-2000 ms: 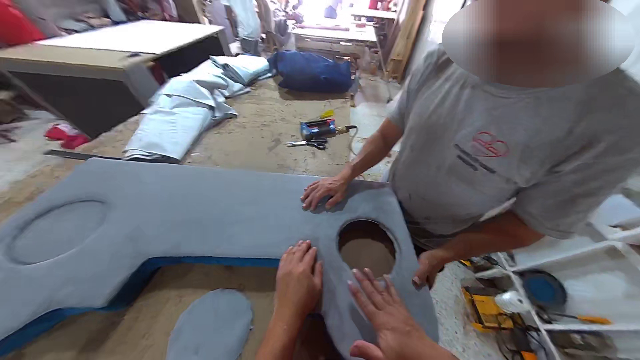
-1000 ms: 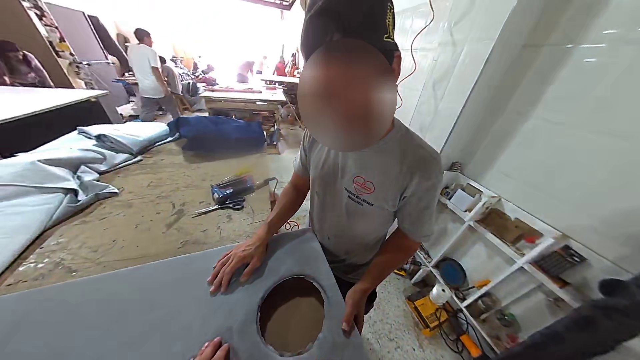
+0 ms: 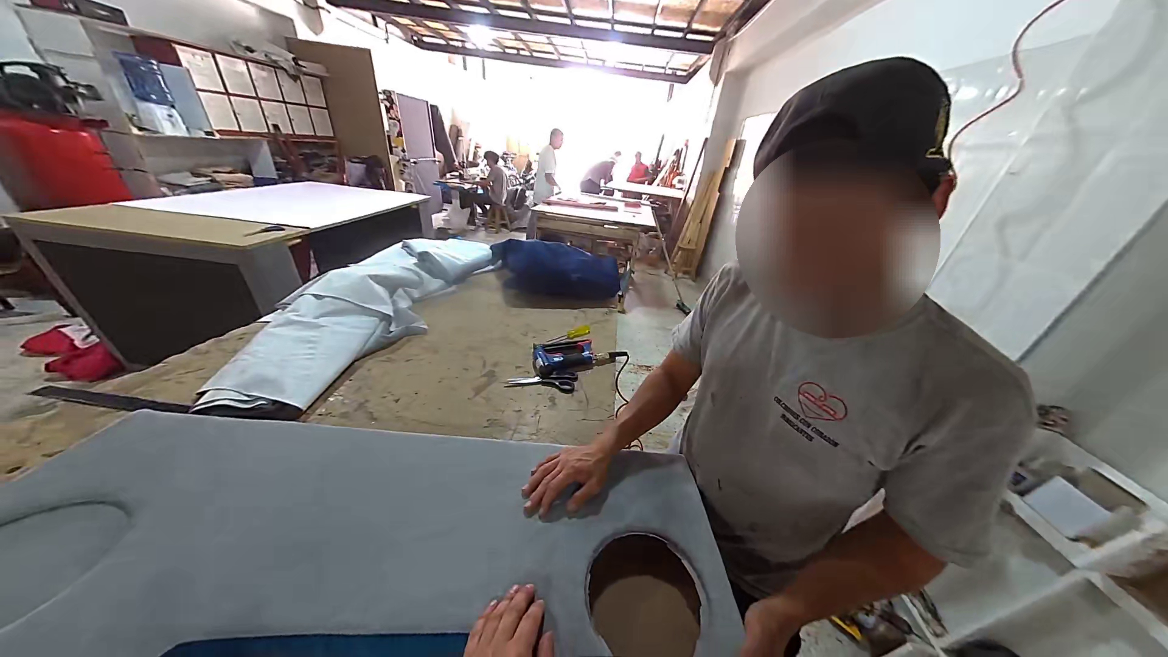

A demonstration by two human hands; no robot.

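Observation:
A panel covered in grey fabric (image 3: 328, 520) lies across the table, with a round cut-out at its right end and an oval recess at its far left. My left hand (image 3: 511, 624) rests flat on the panel left of the cut-out, fingers slightly apart, holding nothing. My right hand is out of view. Across from me a co-worker in a grey T-shirt (image 3: 776, 438) has one hand (image 3: 570, 476) spread on the panel and the other at its right edge. Blue material (image 3: 319, 646) shows along the panel's near edge.
Scissors (image 3: 547, 381), a blue pneumatic stapler (image 3: 561, 359) with a hose and a yellow-handled screwdriver (image 3: 573, 334) lie on the worktable (image 3: 456, 392). Folded pale fabric (image 3: 319, 338) and a dark blue bundle (image 3: 561, 268) are beyond. White shelving (image 3: 1086, 593) stands at right.
My right hand, seen on the panel beside the cut-out two seconds ago, is out of view. The view has swung upward. The co-worker's hands remain on the panel.

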